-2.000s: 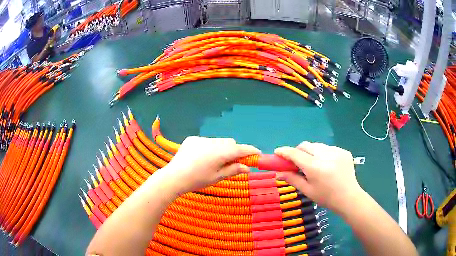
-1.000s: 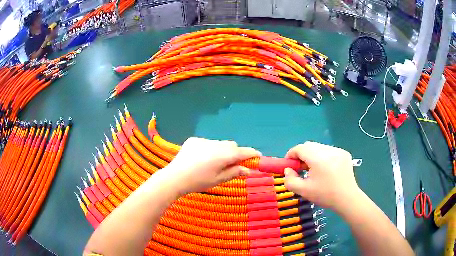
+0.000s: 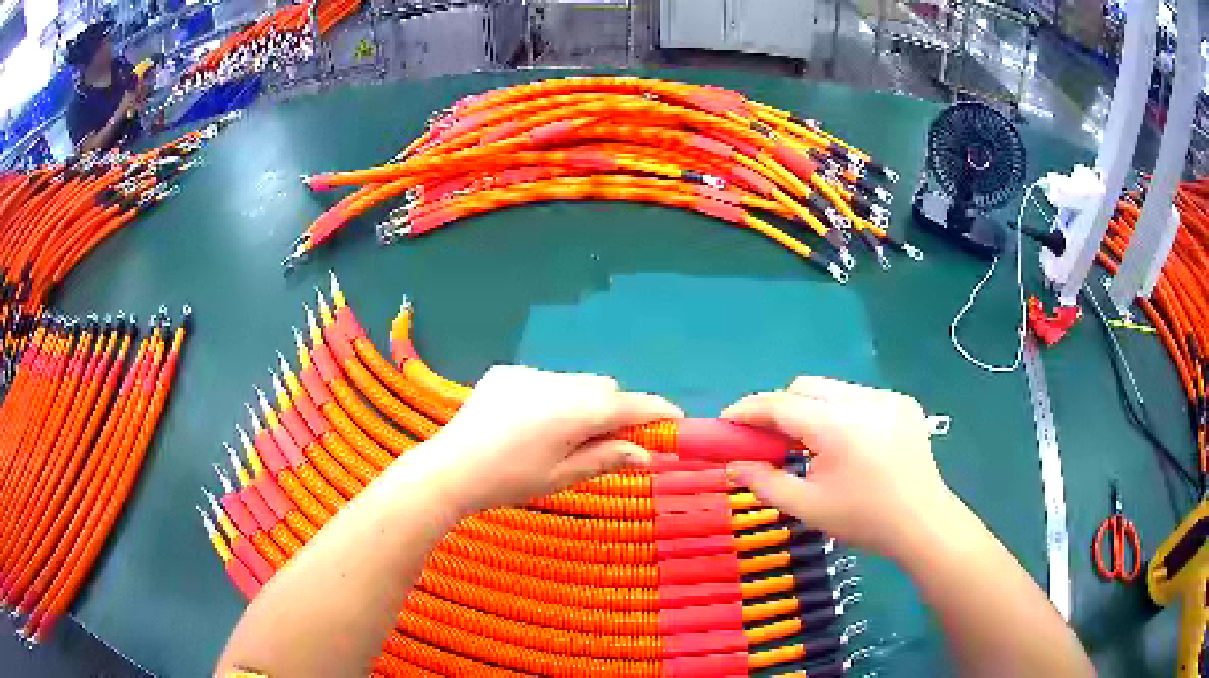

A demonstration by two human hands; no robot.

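Observation:
My left hand grips the ribbed orange conduit of the top cable assembly, whose left end curves upward. My right hand holds the same cable at its red heat-shrink tubing. The cable's silver lug shows beyond my right hand. Below lies a row of cable assemblies, side by side, with their red bands lined up and black sleeves and lugs at the right. My hands cover parts of the held cable.
A cable pile lies at the back, with more cables at left. At right are a black fan, white cord, long white strip, red-handled scissors, a yellow object and white posts. A person is at far left.
My right hand's fingers and thumb have shifted left along the red heat-shrink tubing compared with one second ago. My left hand keeps its grip in nearly the same place.

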